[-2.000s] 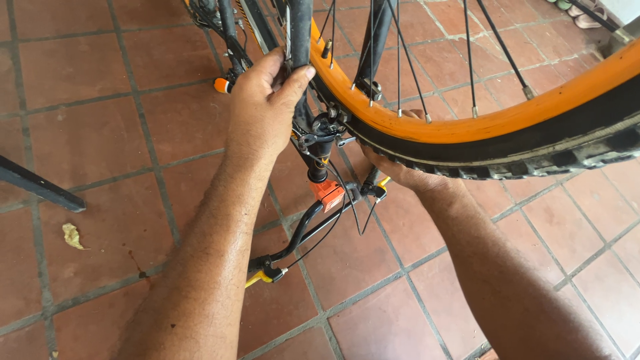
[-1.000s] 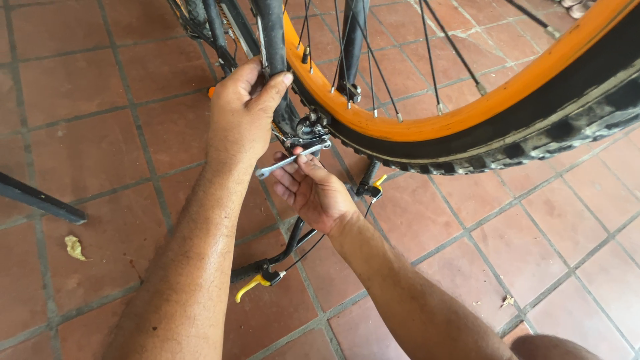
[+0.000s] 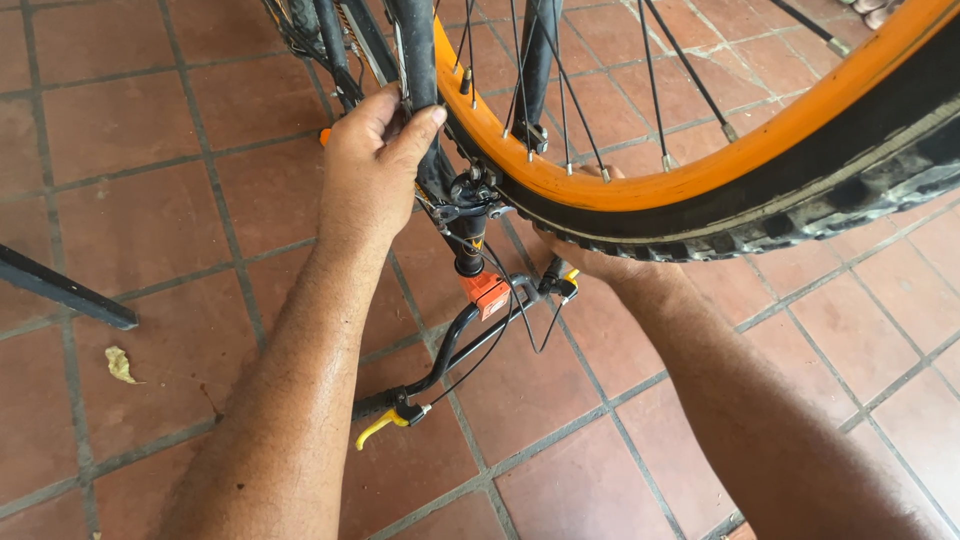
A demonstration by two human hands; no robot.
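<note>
An upside-down bicycle has its front wheel at the upper right, with an orange rim point(image 3: 645, 196) and a black knobby tire point(image 3: 817, 161). My left hand point(image 3: 375, 161) grips a black fork leg point(image 3: 415, 56), thumb across its front. Just below it sits the brake assembly point(image 3: 472, 191). My right hand point(image 3: 592, 251) reaches behind the tire; fingertips show faintly through the spokes, and most of it, with anything it may hold, is hidden. Under the fork are the orange plastic piece point(image 3: 486, 292) on the stem, the handlebar point(image 3: 450, 341) and a yellow brake lever point(image 3: 381, 427).
Brake cables point(image 3: 536, 349) loop beside the handlebar. A black metal leg point(image 3: 67, 289) juts in from the left, near a dry leaf point(image 3: 120, 364) on the tiled floor point(image 3: 555, 450). Part of some footwear point(image 3: 877, 13) shows at the top right corner.
My right hand, which held a wrench at the brake assembly a second ago, has moved right and behind the tire. The wrench is no longer visible. My left hand stays on the fork.
</note>
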